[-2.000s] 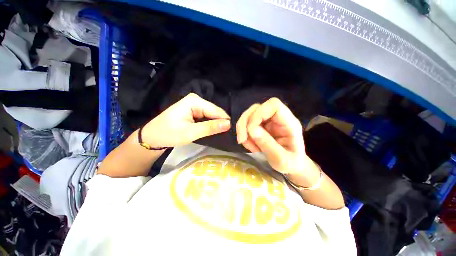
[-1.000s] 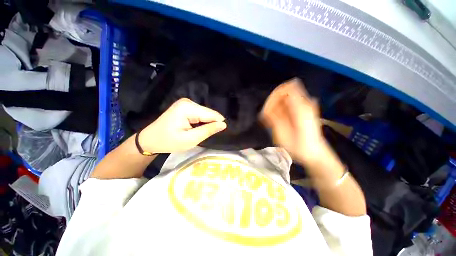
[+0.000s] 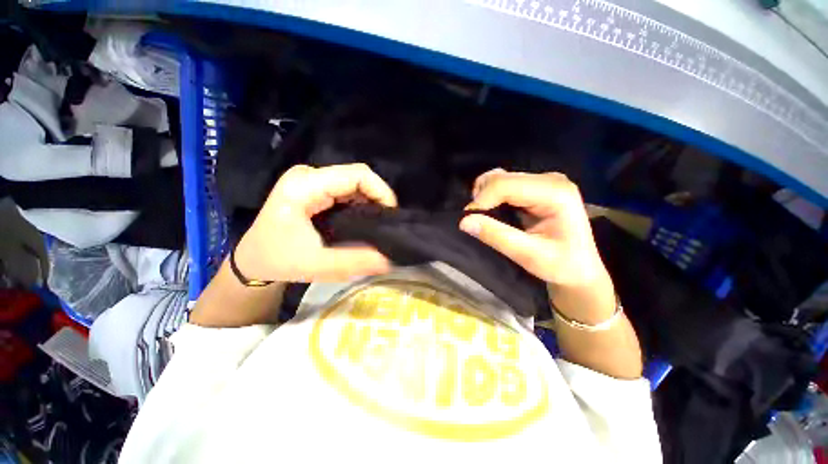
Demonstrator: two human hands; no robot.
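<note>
A black garment (image 3: 422,237) is stretched between my two hands, just above the printed white shirt on my lap. My left hand (image 3: 313,227) holds its left part, with the fingers above and the thumb below the cloth. My right hand (image 3: 536,227) pinches its upper edge between thumb and fingers, and cloth hangs below that hand. More dark cloth lies behind, too dark to tell apart. No snips show in either hand.
A blue-edged table with a ruler scale (image 3: 635,36) crosses above my hands. A blue basket wall (image 3: 192,172) stands at left, with grey and black pieces (image 3: 68,149) beyond it. Another blue basket (image 3: 690,245) and dark cloth lie at right.
My left hand has gone from a closed pinch to a wider grip on black cloth. My right hand, raised and blurred a second ago, has come down and now pinches the cloth's edge.
</note>
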